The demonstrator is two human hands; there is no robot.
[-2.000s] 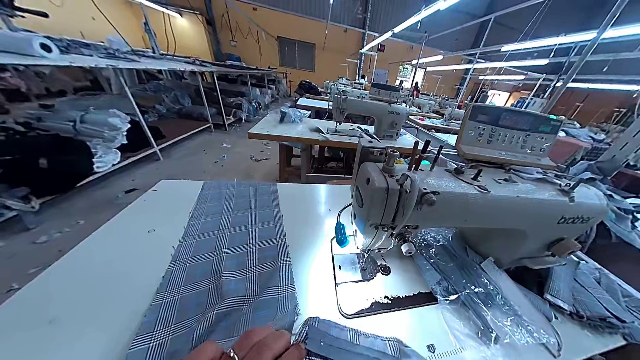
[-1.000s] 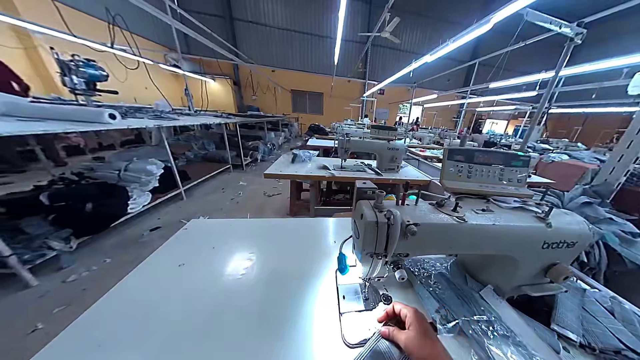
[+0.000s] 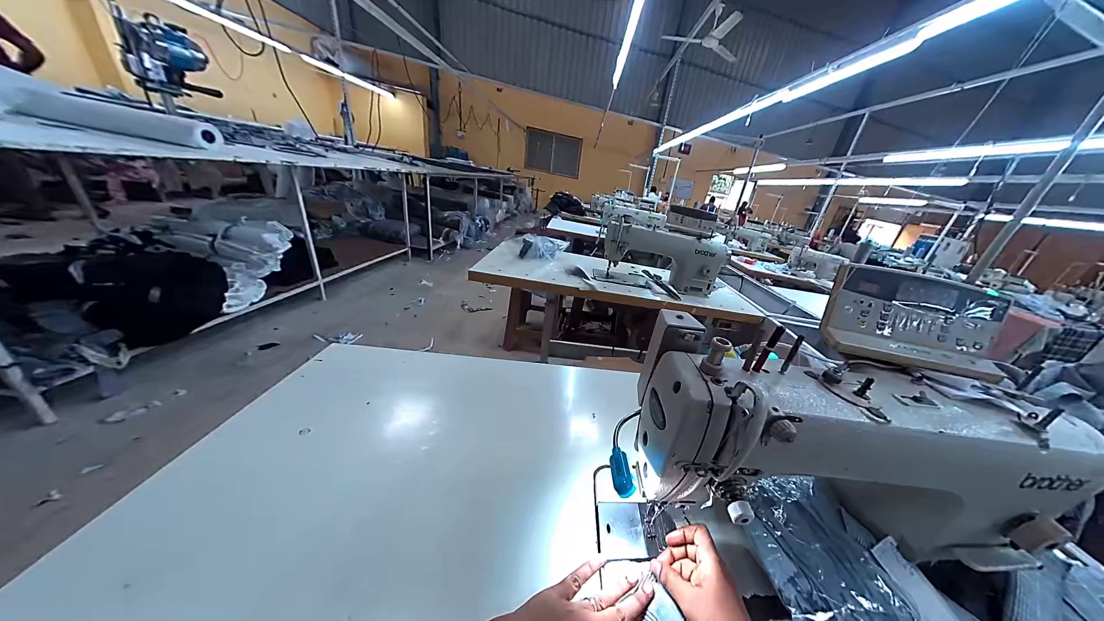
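Note:
A Brother industrial sewing machine [image 3: 862, 466] stands on the right of a white table, its lamp lighting the needle area. Just in front of the needle plate [image 3: 623, 528], both hands pinch a small piece of light striped fabric [image 3: 660, 604]. My left hand [image 3: 582, 597] holds it from the left, thumb and fingers closed on it. On its other side, my right hand [image 3: 699, 573] grips the fabric's upper edge, fingers bent. The lower part of the fabric runs out of view. A blue thing [image 3: 621, 472] hangs by the machine head.
The white tabletop [image 3: 371, 492] spreads to the left. Plastic-wrapped dark fabric [image 3: 819, 543] lies under the machine arm. A control panel [image 3: 918, 319] rises behind it. Another sewing machine table [image 3: 552, 276] stands ahead. Shelves with bundles [image 3: 155, 285] line the left side.
The large checked fabric seen on the table two seconds ago has gone from view. My left hand has come in beside my right hand, and both now hold the small piece.

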